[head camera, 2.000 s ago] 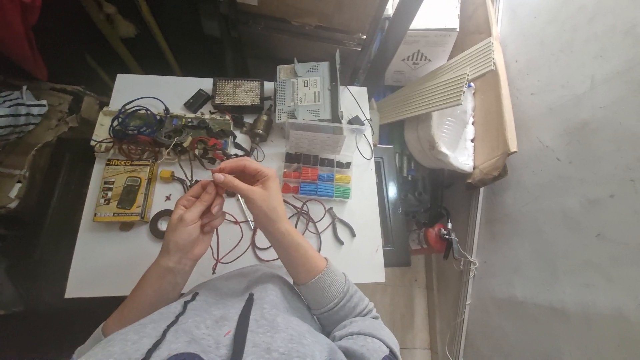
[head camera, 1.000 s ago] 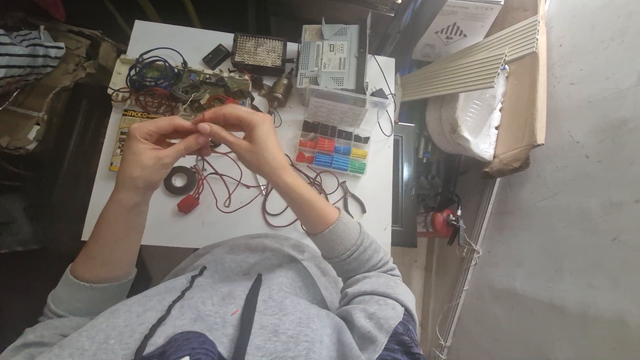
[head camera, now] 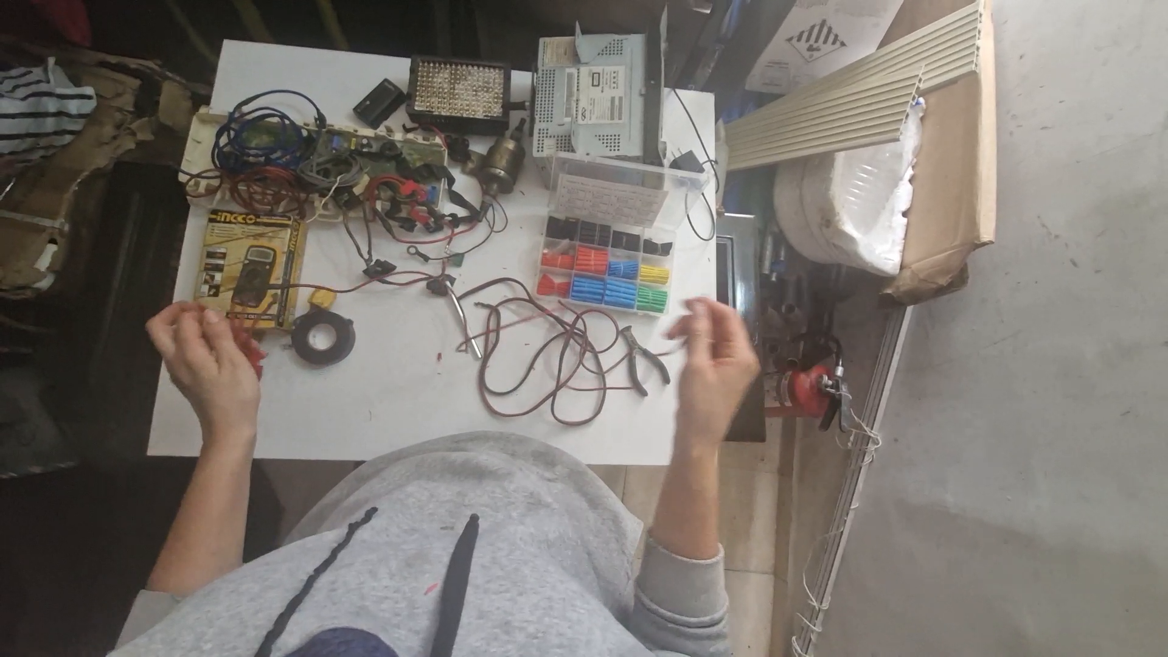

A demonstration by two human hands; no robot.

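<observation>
My left hand (head camera: 210,365) is closed around a red piece (head camera: 248,351) beside the lower left corner of the yellow INGCO multimeter box (head camera: 246,301); a dark red wire runs right from near that hand. My right hand (head camera: 714,351) is raised at the table's right edge, fingertips pinched on what looks like the end of a thin red wire (head camera: 673,349). Pliers with dark handles (head camera: 641,359) lie just left of it. Between the hands lie a roll of black tape (head camera: 323,338), a slim metal tool (head camera: 464,324) and a looped dark red cable (head camera: 488,365).
An open clear case of coloured heat-shrink tubing (head camera: 602,265) stands before a metal device housing (head camera: 593,119). Tangled wires and a circuit board (head camera: 356,151), an LED light panel (head camera: 459,87) and a cylindrical metal part (head camera: 502,164) are at the back. A white table (head camera: 411,429) holds them.
My hands were together in both earlier frames; now they are wide apart, the left by the multimeter box and the right at the table's right edge.
</observation>
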